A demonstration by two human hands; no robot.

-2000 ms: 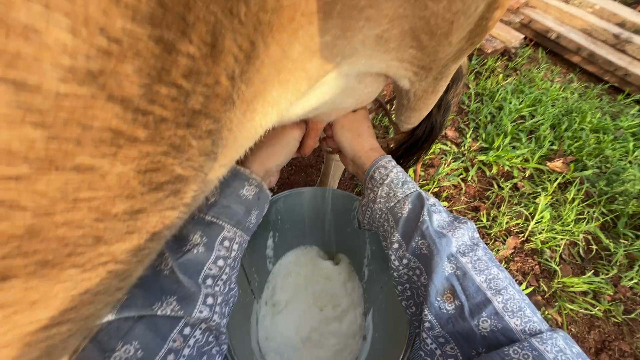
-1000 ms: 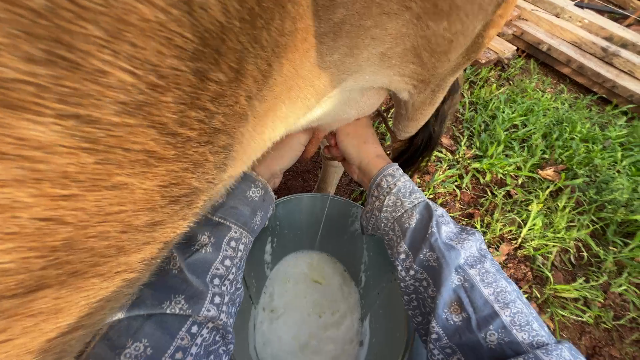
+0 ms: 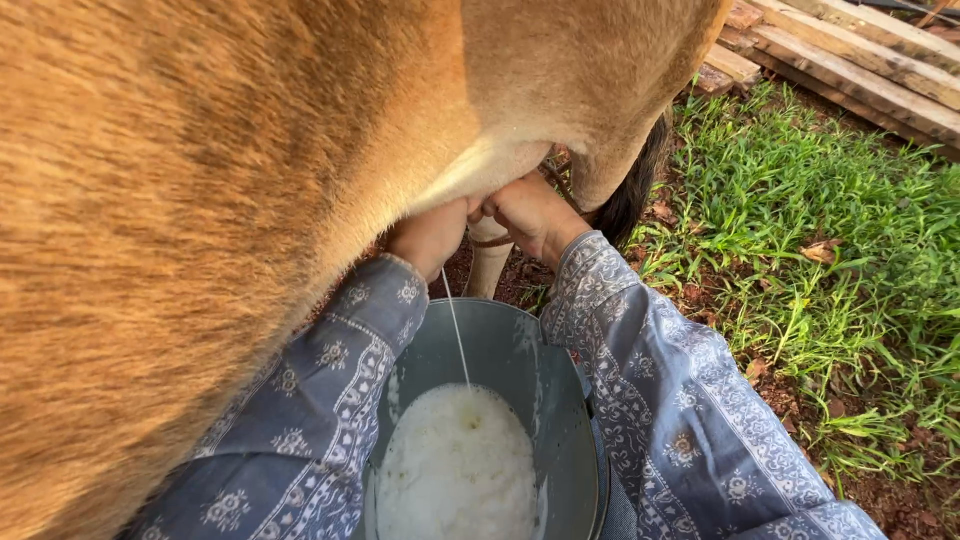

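Observation:
Both my hands are under the belly of a tan cow, at its udder. My left hand is partly hidden behind the cow's flank; its fingers and what they grip are not visible. My right hand has curled fingers at the udder, with a teat not clearly visible within them. A thin stream of milk falls from near my left hand into a grey bucket below. Foamy white milk lies in the bucket, between my patterned blue sleeves.
Behind the hands stands a cow's leg with a rope around it. The dark tail hangs to the right. Wooden planks lie at the upper right, beyond green grass and reddish soil.
A milk stream now shows at the left side of the bucket's middle; one second ago a fainter stream fell nearer my right hand. Both hands have stayed at the udder.

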